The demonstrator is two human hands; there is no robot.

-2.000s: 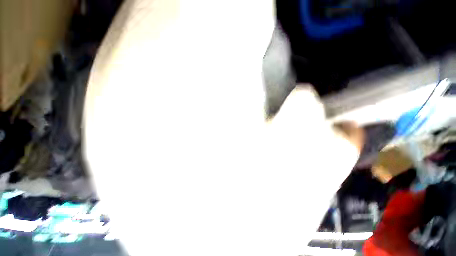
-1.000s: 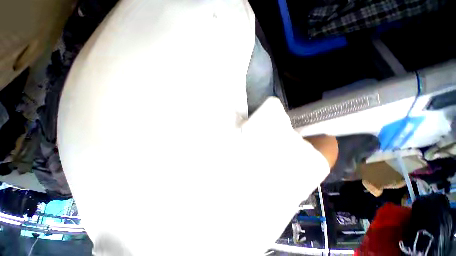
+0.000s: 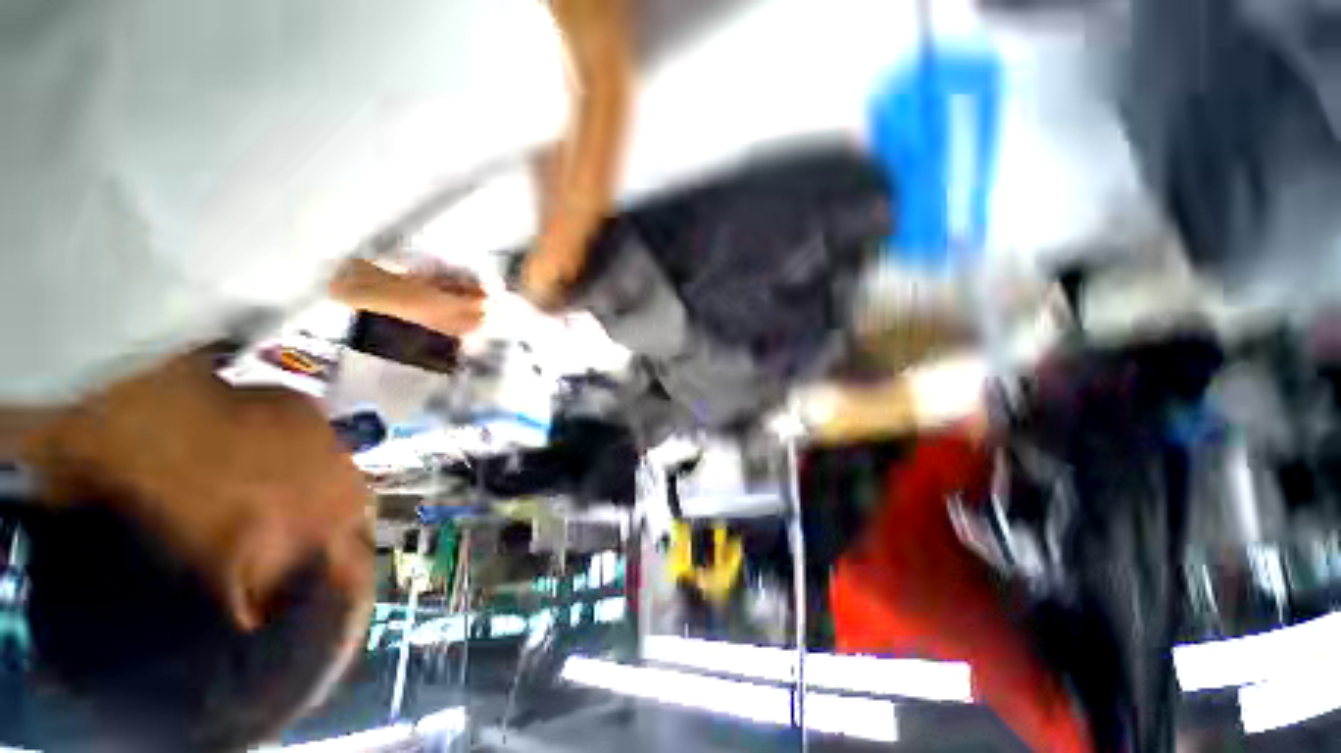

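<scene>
The view is upside down and blurred. Neither of my hands is in the picture. Another person in a white shirt (image 3: 221,177) fills the upper left, with the dark-haired head (image 3: 191,559) at the lower left. That person's forearm (image 3: 588,133) reaches to a dark grey cloth heap (image 3: 765,265) on a white table top (image 3: 750,88). Their other hand (image 3: 427,299) is beside a small black object (image 3: 405,341). I cannot tell whether their fingers grip anything.
A bright blue sheet-like item (image 3: 938,155) lies right of the dark cloth. A red item (image 3: 941,589) and black hanging material (image 3: 1125,544) are at the lower right. Grey cloth (image 3: 1235,133) is at the upper right. Strip lights (image 3: 824,669) run along the bottom.
The view has swung, so the white shirt has shifted left and the person's head and hands now show. The blue-edged crate with plaid cloth has left the view. The blue and red items sit further left.
</scene>
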